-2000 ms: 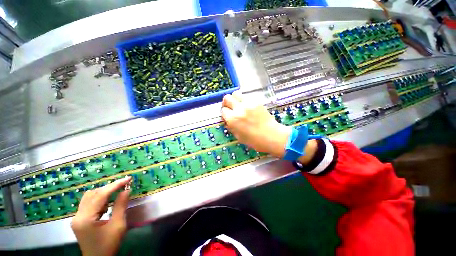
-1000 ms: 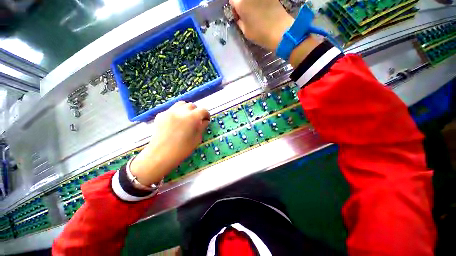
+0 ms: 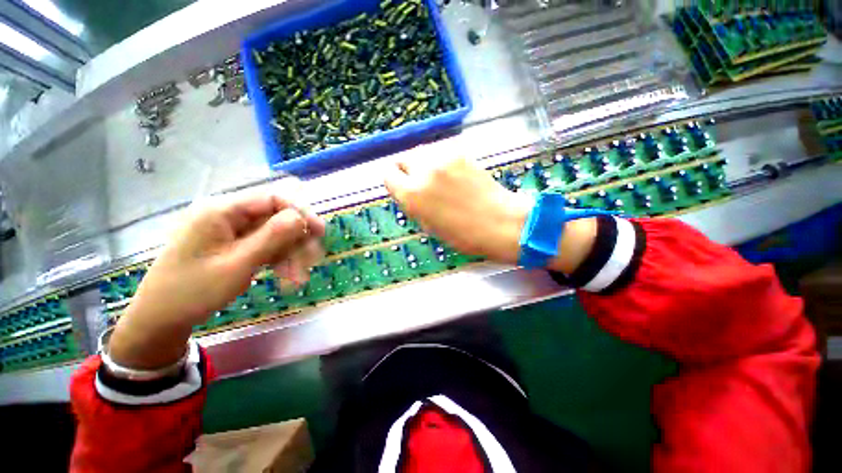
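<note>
The green PCB panel lies along the metal rail, with blue and silver parts in two rows. My left hand is over its left part, thumb and fingertips together and blurred; I cannot tell whether they hold a small part. My right hand, with a blue strap on the wrist, is over the panel's middle, fingers bent together near the back edge. Its fingertips are partly hidden, and no part shows clearly in them. The blue bin behind the panel holds a heap of dark capacitors.
Small silver parts lie left of the bin. A clear ribbed tray lies right of it. Stacked green panels are at the far right. A metal rod shows right of the panel. A cardboard box is below.
My right hand has come from the silver parts at the back to the panel. My left hand has moved left and turned, fingertips apart from where they were. The view has shifted.
</note>
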